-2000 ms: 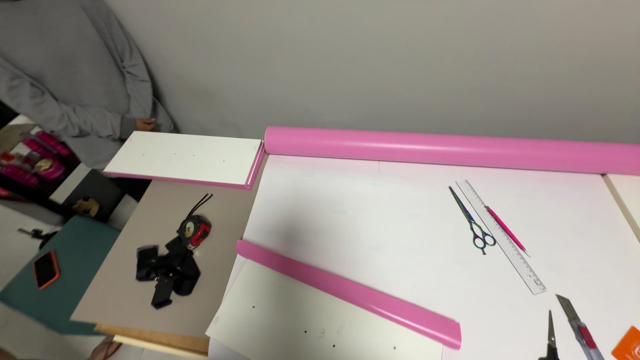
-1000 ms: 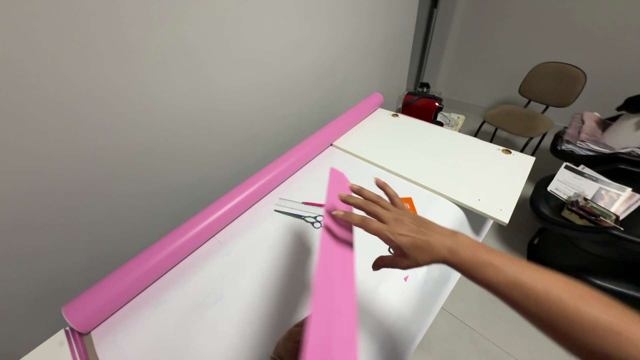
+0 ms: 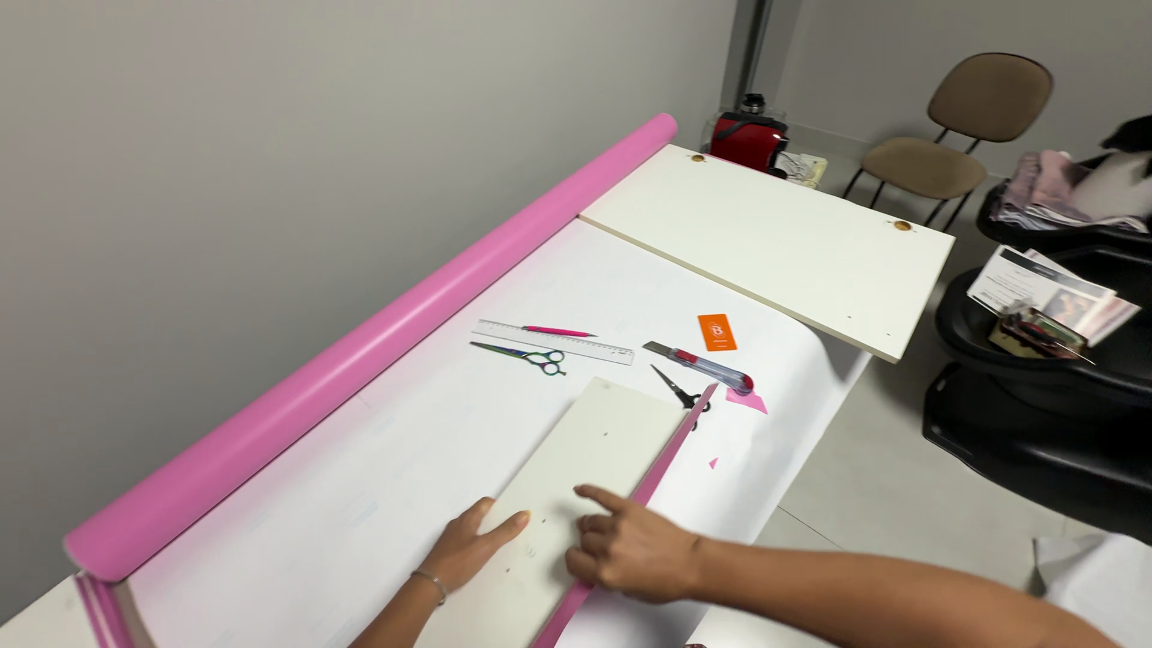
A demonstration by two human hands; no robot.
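Note:
A long off-white board (image 3: 576, 459) with small holes lies at an angle over the white sheet (image 3: 360, 504). Pink adhesive film (image 3: 661, 468) runs along its right edge. My left hand (image 3: 472, 544) grips the board's left edge, thumb on top. My right hand (image 3: 630, 549) rests over the right edge, index finger pointing across the face, the other fingers curled; whether they pinch the film is unclear. Beyond the board lie rainbow-coloured scissors (image 3: 531, 357), a clear ruler (image 3: 567, 344), a pink pen-like tool (image 3: 558, 332), a snap-off utility knife (image 3: 702, 367) and black-handled scissors (image 3: 679, 389).
A big pink film roll (image 3: 378, 342) lies along the wall side. A white panel with round holes (image 3: 774, 238) covers the far end. An orange card (image 3: 717, 332) and pink scraps (image 3: 747, 400) lie near the knife. Beyond stand a brown chair (image 3: 990, 99) and black basins (image 3: 1062, 360).
The board's pink side faced the camera a second ago; its off-white face shows now. My right hand has moved down from the far part of the board. The view has swung since the oldest frame.

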